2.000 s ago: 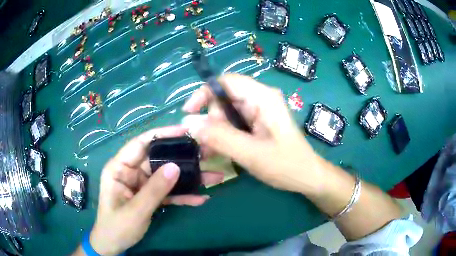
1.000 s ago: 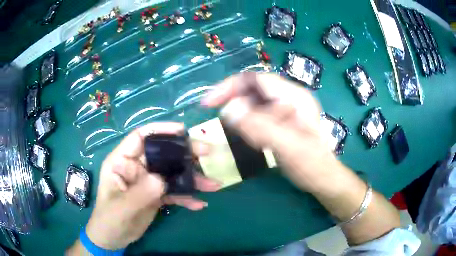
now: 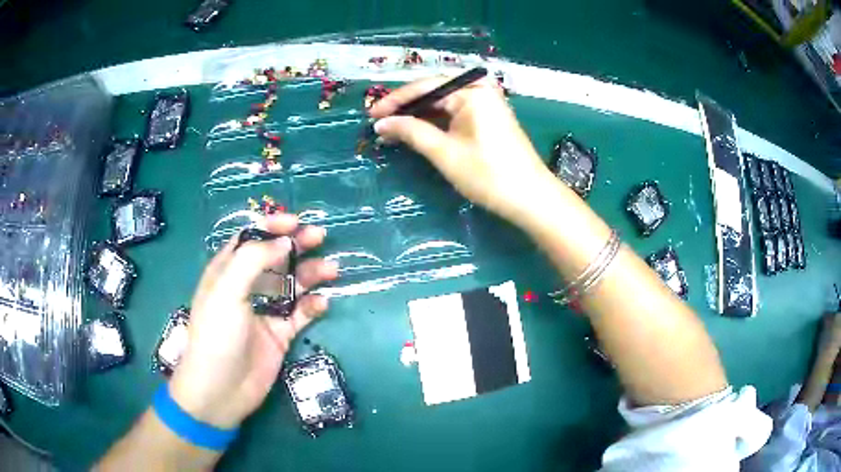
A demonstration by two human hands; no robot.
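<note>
My left hand (image 3: 244, 318) holds a black watch housing (image 3: 277, 281) at centre left, partly covered by the fingers. My right hand (image 3: 461, 138) holds black tweezers (image 3: 443, 90), their tips at the red and gold wired components (image 3: 376, 97) on the clear blister tray (image 3: 341, 217). Whether the tips grip a component is too small to tell. The adhesive sheet (image 3: 443, 346), cream-white with a black band, lies on the mat to the right of my left hand.
Another housing (image 3: 318, 392) lies near my left wrist. Several housings lie at left and right. Stacked blister trays (image 3: 37, 230) stand at the left edge. A long strip (image 3: 728, 212) and rows of small black units (image 3: 775, 217) lie at right. Another person's arm (image 3: 825, 355) shows at lower right.
The view has shifted. My right hand has moved away from beside the left hand and the adhesive sheet to the far part of the blister tray. My left hand has turned the housing.
</note>
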